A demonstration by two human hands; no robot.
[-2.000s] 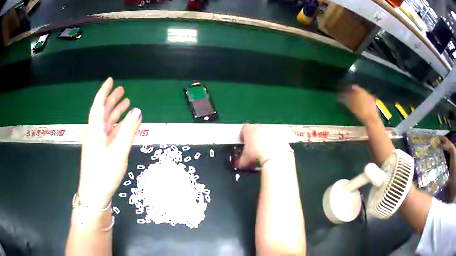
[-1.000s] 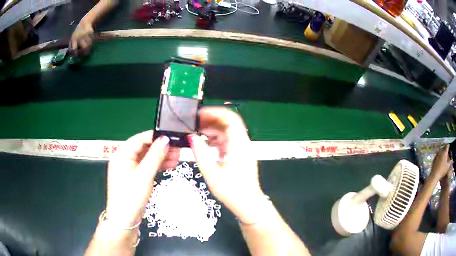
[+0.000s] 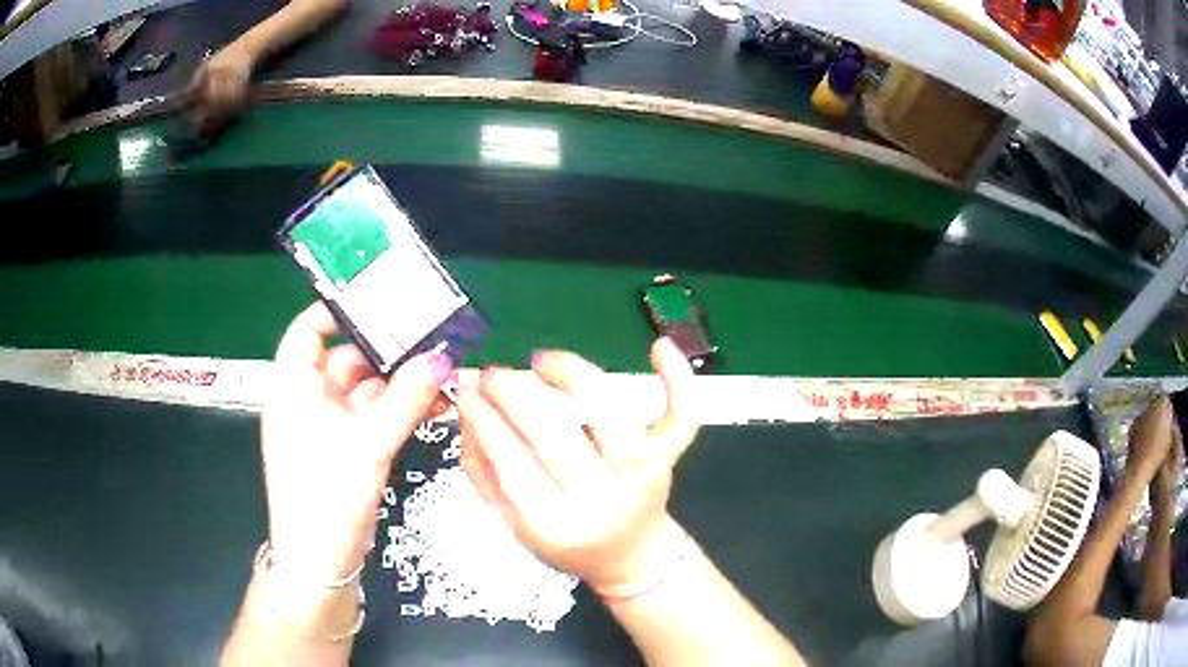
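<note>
My left hand (image 3: 341, 417) holds an open phone (image 3: 381, 270) by its lower end, tilted to the upper left above the belt. Its green circuit board (image 3: 341, 235) and a whitish plate show, with an orange tab at the top end. My right hand (image 3: 586, 456) is beside the phone's bottom end, fingers spread; its thumb and fingertips are near that corner, and whether they hold a small part cannot be told. A loose pile of small white parts (image 3: 476, 554) lies on the dark bench below my hands. A second phone (image 3: 675, 321) lies on the belt behind my right hand.
The green conveyor belt (image 3: 560, 248) runs across, edged by a white rail (image 3: 860, 400). A cream fan (image 3: 922, 563) stands at right. Another person's hand (image 3: 222, 89) is at the far upper left; another person works at far right. A shelf post crosses at right.
The held phone has moved left and tilted to the upper left. My right hand has let go of the phone and opened. The second phone on the belt shows more clearly, further right.
</note>
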